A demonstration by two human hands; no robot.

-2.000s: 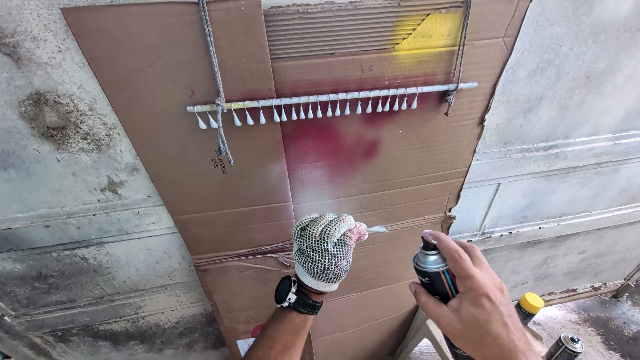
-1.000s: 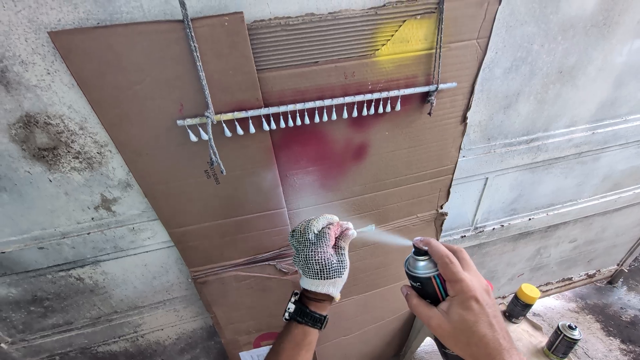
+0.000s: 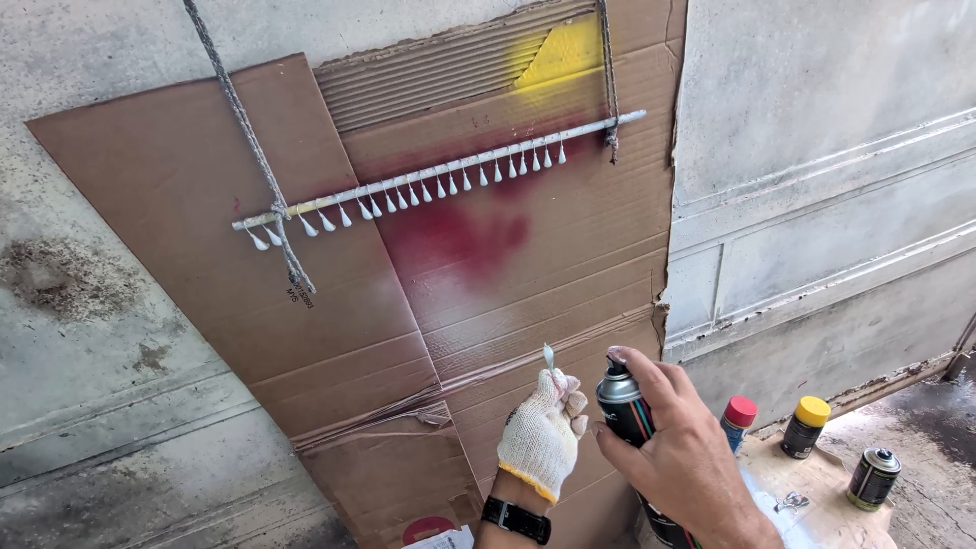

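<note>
My left hand (image 3: 540, 435), in a knitted white glove with a yellow cuff, pinches a small pale teardrop-shaped piece (image 3: 549, 357) that stands up from the fingertips. Close by on the right, my bare right hand (image 3: 671, 435) is wrapped around a black spray paint can (image 3: 624, 404), its index finger on the nozzle; no spray shows. Above both hands a whitish rod (image 3: 450, 168) hangs from cords (image 3: 242, 114) at its two ends, with a row of several white teardrop pieces (image 3: 483, 177) hooked along it.
Cardboard (image 3: 335, 305) with red, yellow and white paint marks stands behind the rod, against a stained grey wall (image 3: 808, 91). At the lower right, a red-capped can (image 3: 738, 421), a yellow-capped can (image 3: 805, 428) and an uncapped can (image 3: 874, 479) stand on a paint-marked surface (image 3: 823, 496).
White mist left the can toward the piece one second ago; none shows now. My left hand has turned, so the piece that pointed right now points up. More cans have come into view.
</note>
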